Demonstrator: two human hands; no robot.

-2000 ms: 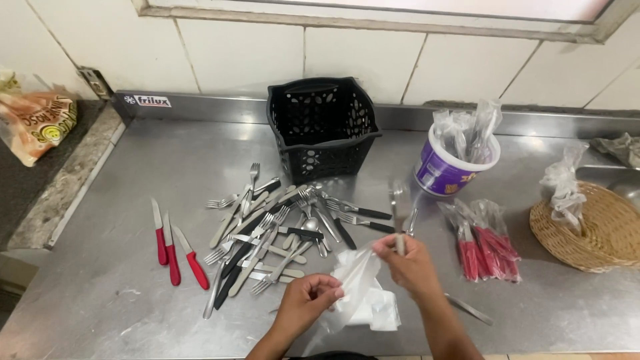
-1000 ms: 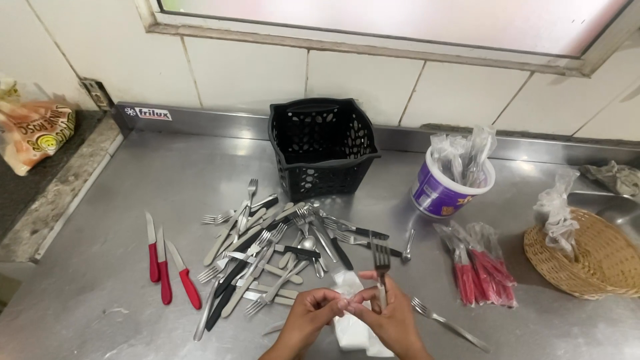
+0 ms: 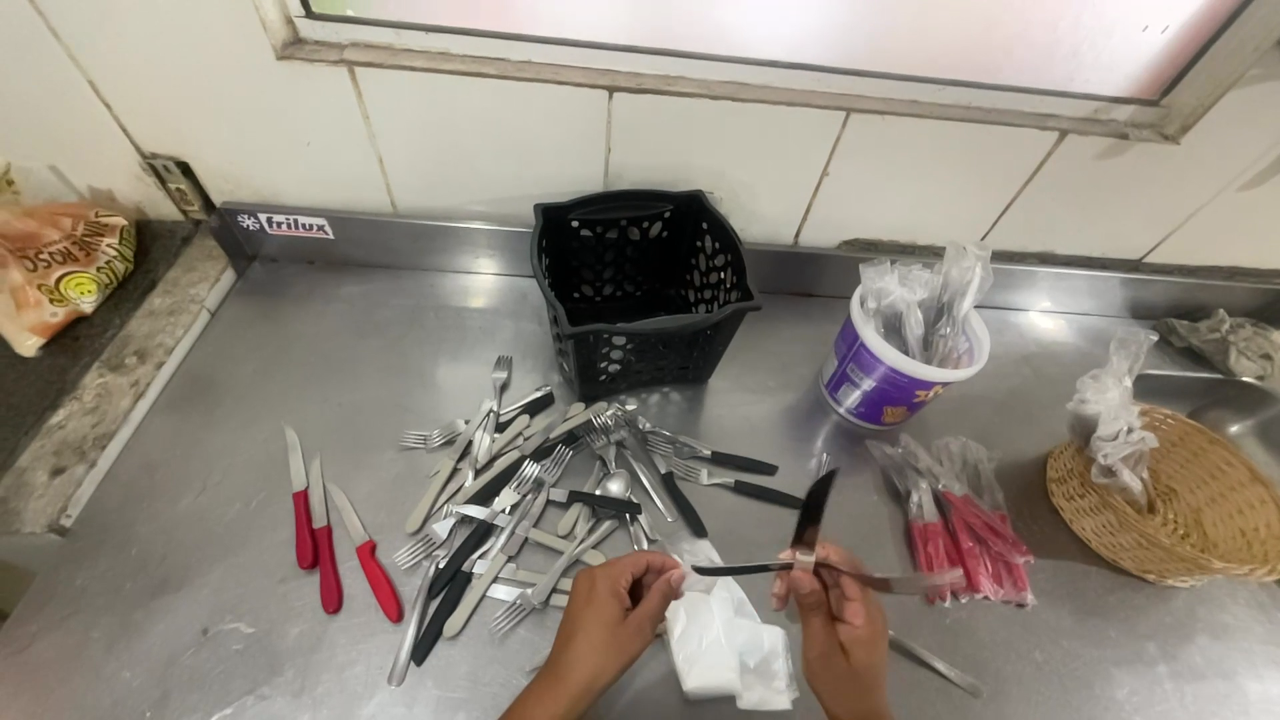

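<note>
My right hand grips a table knife with its blade up, plus a second utensil lying crosswise, its dark end toward my left hand. The thumb and forefinger of my left hand are pinched together near that end; whether thin plastic is between them is unclear. Below and between the hands lies a stack of white plastic bags. A mixed pile of forks, knives and spoons spreads to the left and beyond. Part of another metal utensil shows beside my right wrist.
A black plastic basket stands behind the pile. Three red-handled knives lie left. At right are a purple and white tub of bagged cutlery, bagged red-handled cutlery, and a wicker basket partly over a sink edge.
The fork that stood upright in my right hand no longer stands there; a knife blade points up instead. My hands, close together one second ago, have moved apart.
</note>
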